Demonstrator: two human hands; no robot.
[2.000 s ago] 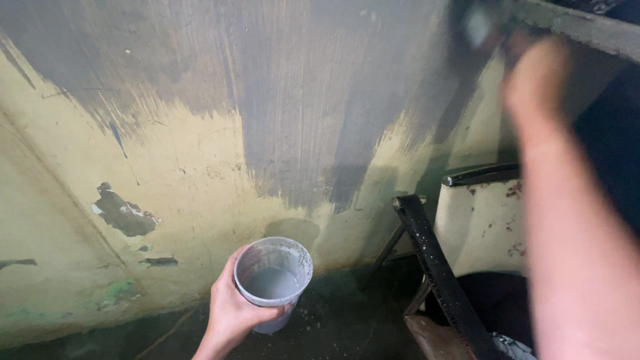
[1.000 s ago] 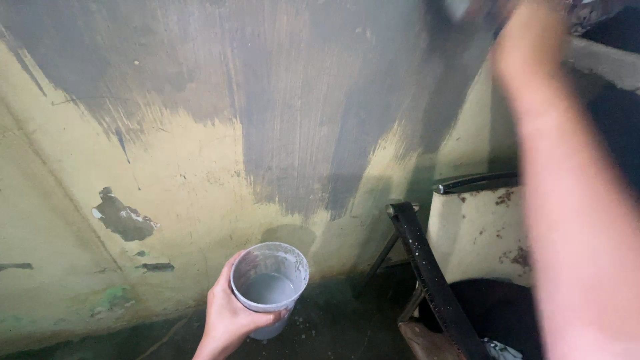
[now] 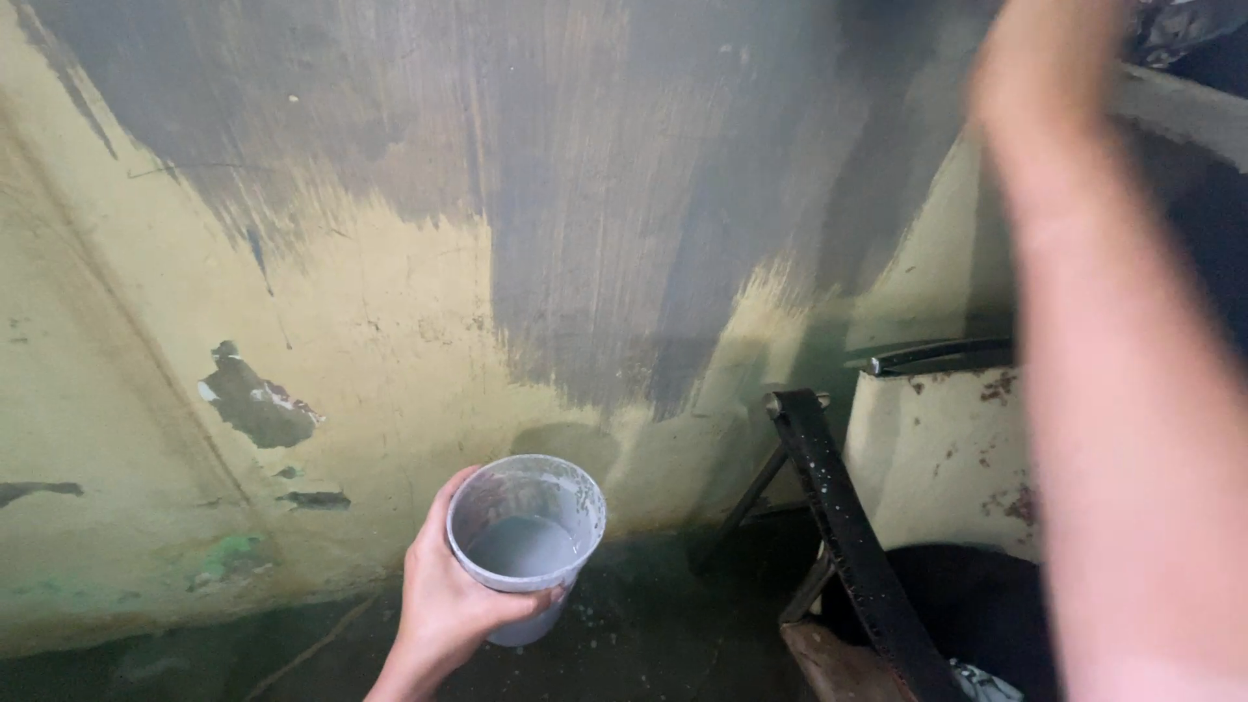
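My left hand (image 3: pixel 458 585) grips a translucent plastic cup (image 3: pixel 526 522) from its left side, low in front of the wall; grey paint lies inside it and its inner wall is smeared. My right hand (image 3: pixel 1048 68) is raised at the top right, blurred, its fingers cut off by the frame's upper edge, so what it holds is hidden. Behind both hands stands a yellowish wall (image 3: pixel 390 292), its upper part coated in streaky grey paint (image 3: pixel 585 195) with ragged lower edges.
A black metal frame (image 3: pixel 848 517) leans at the lower right, beside a cream, rust-spotted panel (image 3: pixel 936 448). A grey ledge (image 3: pixel 1185 112) runs behind my right forearm. Peeled patches (image 3: pixel 258 400) mark the wall at left. The dark floor (image 3: pixel 624 624) meets the wall below the cup.
My right hand, blurred in each frame, has moved up toward the upper edge. The pale thing by its fingers two seconds ago is out of view. My left hand still holds the cup.
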